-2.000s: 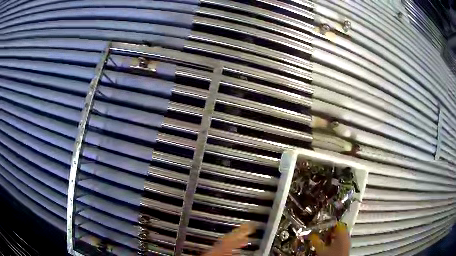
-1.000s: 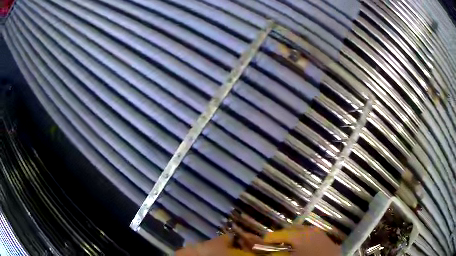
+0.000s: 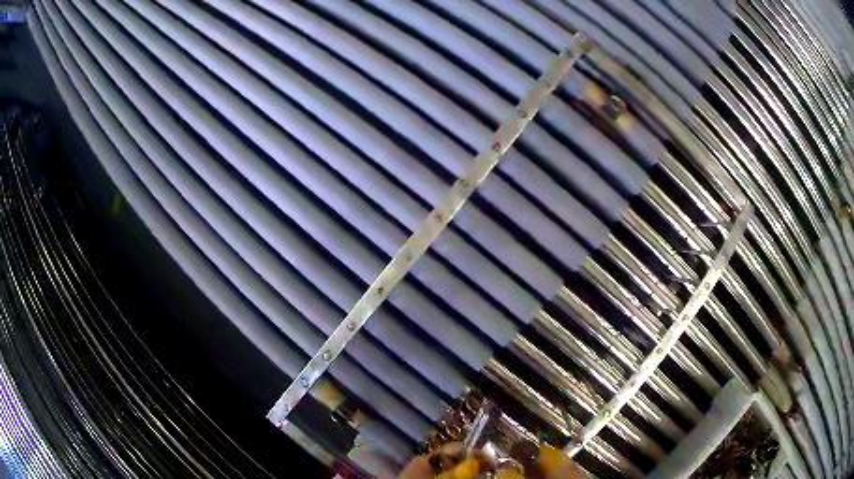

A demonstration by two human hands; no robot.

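Lavender-grey cloth (image 3: 375, 178) covers the parallel tubes. The rectangular metal frame (image 3: 438, 217) lies across the cloth and the bare tubes. Dark, shiny metal clips (image 3: 459, 418) are bunched near the cloth's lower edge. Brighter clips (image 3: 481, 428) stick up at my fingertips. My left hand (image 3: 433, 463) and my right hand (image 3: 554, 464) are close together at the bottom edge, largely cut off, with yellow on the fingertips. My right fingers close around clips; my left grip is unclear. The white clip bin (image 3: 716, 423) is at the lower right, cut off.
Bare steel tubes (image 3: 599, 309) run between the grey cloth and the cream cloth (image 3: 829, 323) at the far right. A rack of bare shiny tubes (image 3: 75, 327) stands at the left beyond a dark gap. Small clips sit inside the frame's corners.
The view has swung left, so the frame and bin appear further right. My right hand has left the bin, and both hands have come together near the clips at the cloth's edge.
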